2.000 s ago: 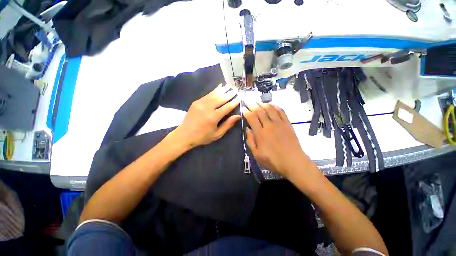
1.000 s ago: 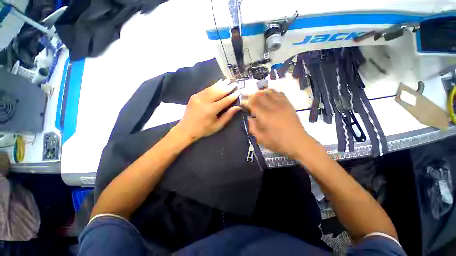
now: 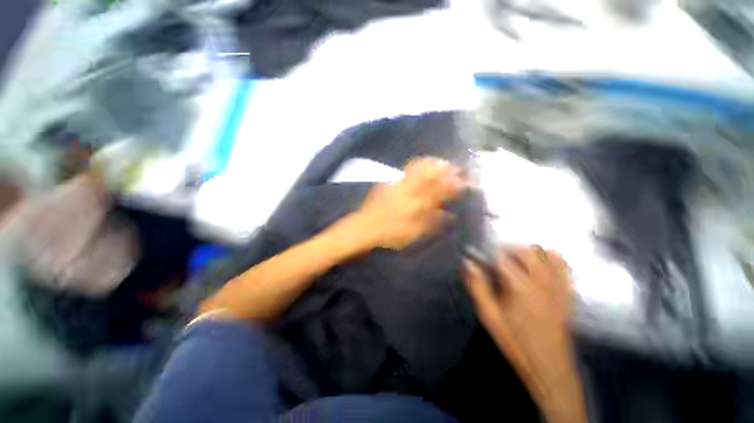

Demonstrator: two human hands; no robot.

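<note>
The dark grey garment piece (image 3: 331, 273) lies on the white table and my lap, running up toward the sewing machine (image 3: 628, 87). The whole view is heavily blurred. My left hand (image 3: 413, 202) is at the cloth's right part below the machine head, fingers curled; whether it pinches the cloth is not clear. My right hand (image 3: 525, 285) is lower, at the cloth's right edge, with thumb and fingers bent; a small dark thing shows by the fingertips, too blurred to name. The zipper and needle area cannot be made out.
Dark zipper strips (image 3: 653, 223) hang over the table's right part. More dark cloth (image 3: 331, 29) lies at the back of the white table (image 3: 347, 78). A blue object (image 3: 202, 258) is under the table's left edge. A person's pale brownish clothing (image 3: 78, 235) shows at left.
The view has swung, so the scene sits further right and is blurred. My right hand has moved down from the needle area along the cloth edge. My left hand's fingers are more curled.
</note>
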